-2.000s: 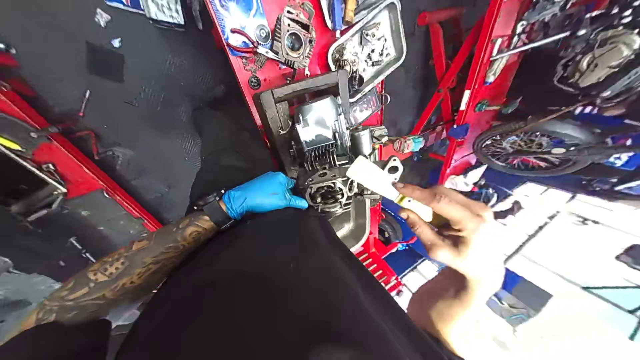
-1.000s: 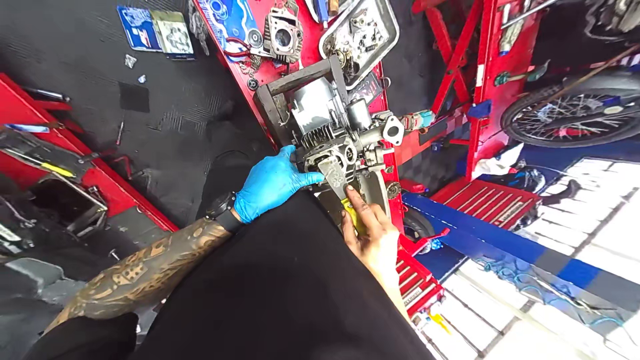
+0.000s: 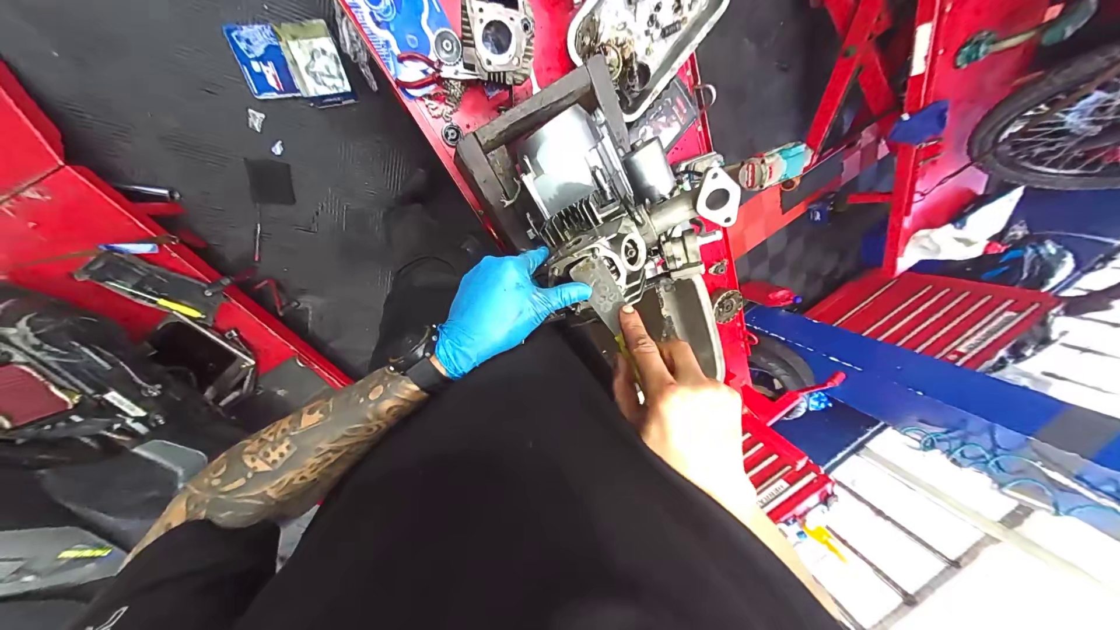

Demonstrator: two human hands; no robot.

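My left hand (image 3: 507, 306), in a blue glove, rests on the near left edge of an engine's cylinder head (image 3: 612, 249), its thumb beside the blade of a scraper. My bare right hand (image 3: 678, 389) grips the yellow handle of this putty-knife-like scraper (image 3: 604, 297), index finger stretched along the wide metal blade. The blade lies over the head's near face, left of a round port. The engine sits in a dark metal frame (image 3: 538, 109). An intake pipe with an oval flange (image 3: 717, 196) sticks out to the right.
On the red bench (image 3: 542, 26) stand a finned cylinder (image 3: 497, 37), red-handled pliers (image 3: 418, 77) and a metal tray of parts (image 3: 652, 44). A second metal tray (image 3: 700, 324) lies under the engine's near side. A small gear (image 3: 727, 305) is near the right edge. Red lifts flank both sides.
My right hand has brought the scraper from the right of the engine down onto the cylinder head. My left hand stays at the head's left edge. The view has shifted.
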